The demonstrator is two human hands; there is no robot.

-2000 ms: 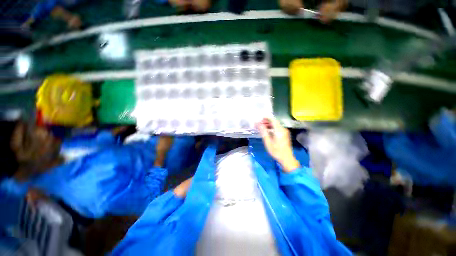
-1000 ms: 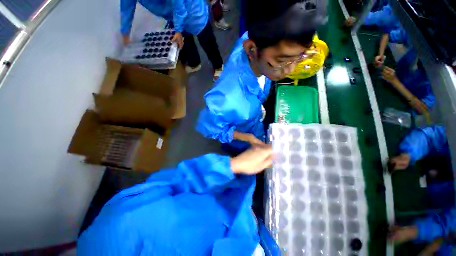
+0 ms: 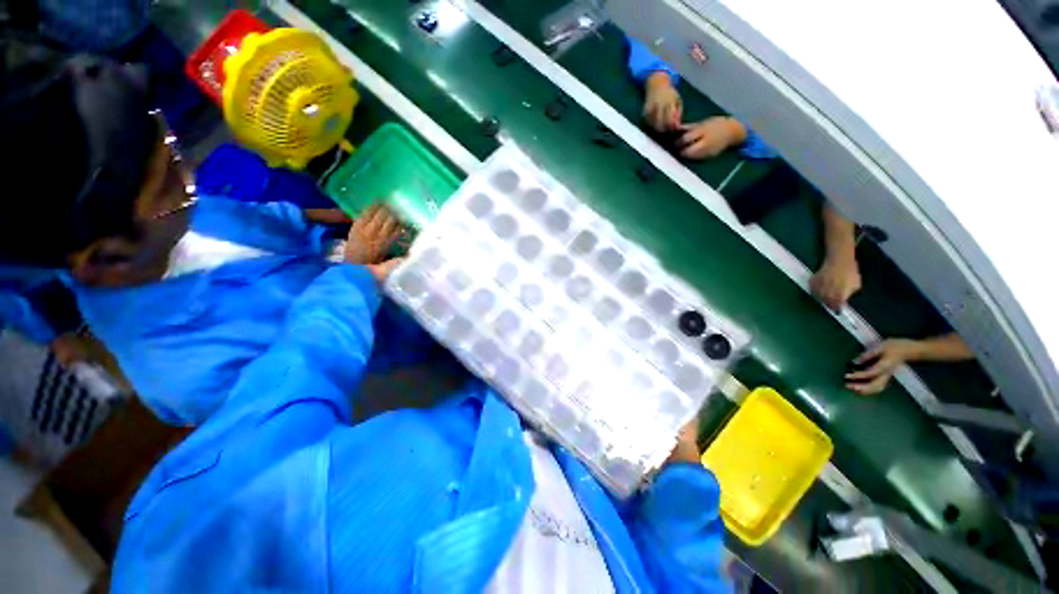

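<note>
A stack of clear blister trays [image 3: 557, 279] with rows of round pockets lies tilted across the middle of the view. Two round black parts [image 3: 704, 334] sit side by side in pockets near its right corner; the other visible pockets look pale. My left hand [image 3: 383, 269] is at the stack's left corner, mostly hidden by the sleeve and the tray edge. My right hand [image 3: 688, 444] grips the lower right edge, its fingers partly hidden. A yellow tray [image 3: 766, 466] with tiny specks in it lies right of my right hand.
A person in a blue smock sits close at left, a hand [image 3: 372, 234] beside the stack's left corner. Behind are a green tray [image 3: 395, 174] and a yellow fan [image 3: 288, 98]. Other people's hands [image 3: 836, 281] are across the green line. A clear bag [image 3: 857, 536] lies beyond the yellow tray.
The view has swung back from the aisle and cartons to the line. My left hand, blurred beside the stack before, is now at its left corner. My right hand has come back into view.
</note>
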